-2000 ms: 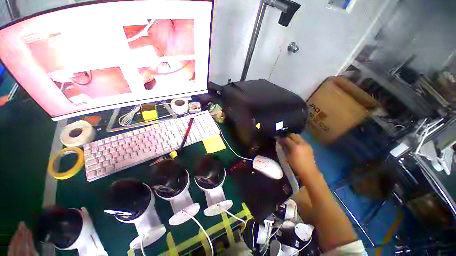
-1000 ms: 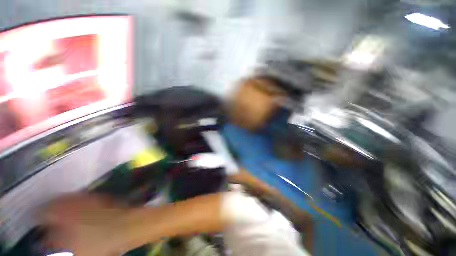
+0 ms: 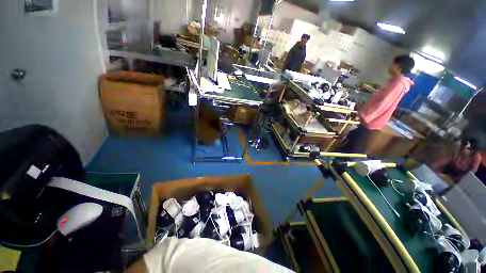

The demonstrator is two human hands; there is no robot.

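Observation:
An open cardboard box point(image 3: 242, 187) stands just below the middle of the view, filled with several white cameras with black heads point(image 3: 218, 217). A white sleeve point(image 3: 205, 257) crosses the bottom edge in front of the box, with a bit of bare forearm at its left end. The hand of that arm is cut off by the lower edge. My other hand is not in view either. The white mouse point(image 3: 80, 217) with a red light lies at the bench's right end, at lower left.
A bulky black hood point(image 3: 45, 152) is at left. A green-topped rack with yellow rails point(image 3: 373, 213) holds several cameras at right. Another cardboard box point(image 3: 133, 106) stands by the wall. A person in pink point(image 3: 386, 101) stands by a cart; another in dark clothes point(image 3: 294, 56) is farther back.
The view has swung right, away from the monitor and keyboard. The four cameras on the bench are out of view. The forearm and hand seen earlier are now mostly below the frame.

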